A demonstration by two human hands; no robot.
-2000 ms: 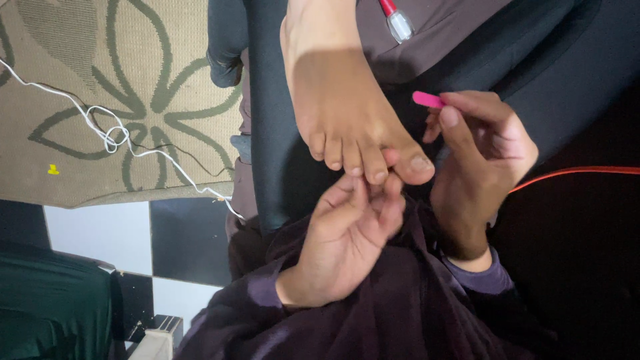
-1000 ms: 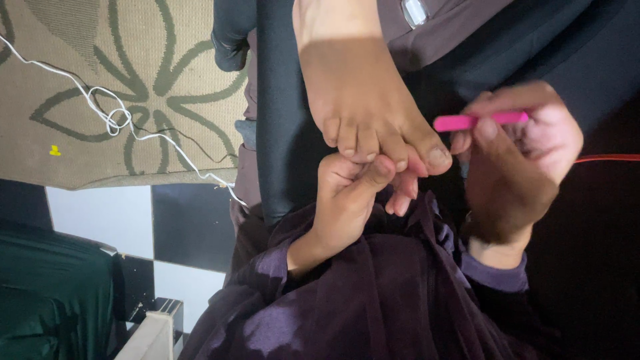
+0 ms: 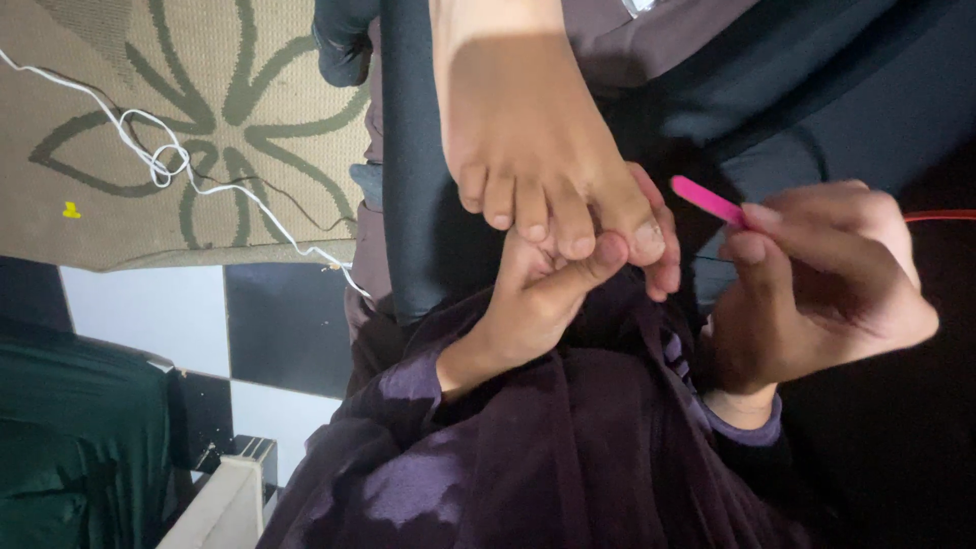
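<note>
A bare foot (image 3: 526, 114) comes down from the top middle, its toes pointing toward me. My left hand (image 3: 549, 293) holds the big toe (image 3: 637, 217), with the thumb at its inner side by the second toe and the fingers passing beneath and showing beyond it. To the right, my right hand (image 3: 823, 282) pinches a pink nail file (image 3: 705, 200) between thumb and forefinger. The file's free end points up and left, a short gap from the big toe and not touching it.
Dark fabric (image 3: 415, 152) lies beneath the foot. At left are a patterned rug (image 3: 305, 69) with a looped white cable (image 3: 244, 191), a small yellow piece (image 3: 72, 210), and black and white floor tiles (image 3: 145, 313). Green cloth (image 3: 76, 427) covers something lower left. An orange cord (image 3: 942, 216) runs at right.
My left thumb has moved to the big toe's side, with fingers now showing beyond it. The file has gone from nearly level beside the big toe to slanted and slightly farther off.
</note>
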